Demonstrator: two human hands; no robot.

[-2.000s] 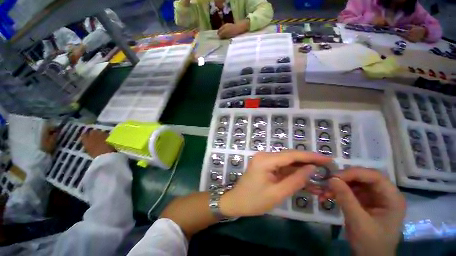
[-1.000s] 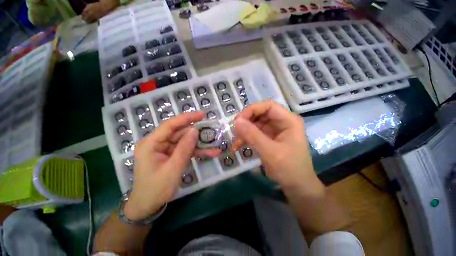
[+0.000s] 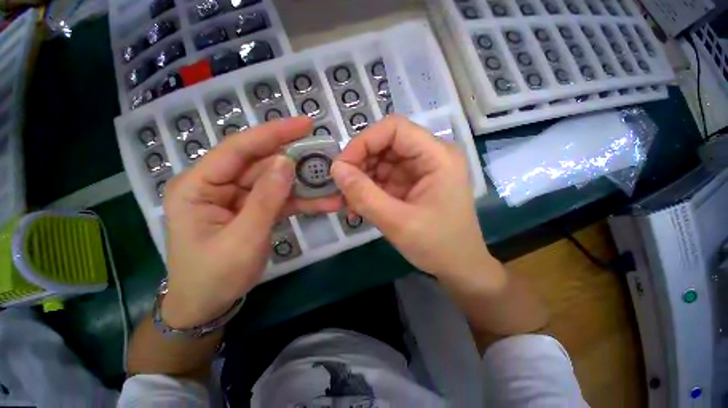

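Observation:
A round housing (image 3: 316, 169) with a silver-grey surround, a dark ring and a centre with small dots is held up over the white blister tray (image 3: 140, 209). My left hand (image 3: 231, 203) grips its left side between thumb and fingers, with a finger beneath it. My right hand (image 3: 411, 195) has its thumb and index fingertips pinched together at the housing's right edge. Whether a small clear piece is between them cannot be told. The tray holds rows of similar round parts in long pockets. My hands hide its middle.
A dark-parts tray (image 3: 281, 38) with a red marker piece (image 3: 195, 73) stands behind. Stacked parts trays (image 3: 479, 123) and a shiny clear bag (image 3: 563, 159) lie right. A lime-green fan (image 3: 60, 253) is left, a white machine (image 3: 678, 263) lower right.
The view has swung right and down towards the tray. The housing now faces the camera more squarely, and my right fingertips have moved from beside it onto its right edge.

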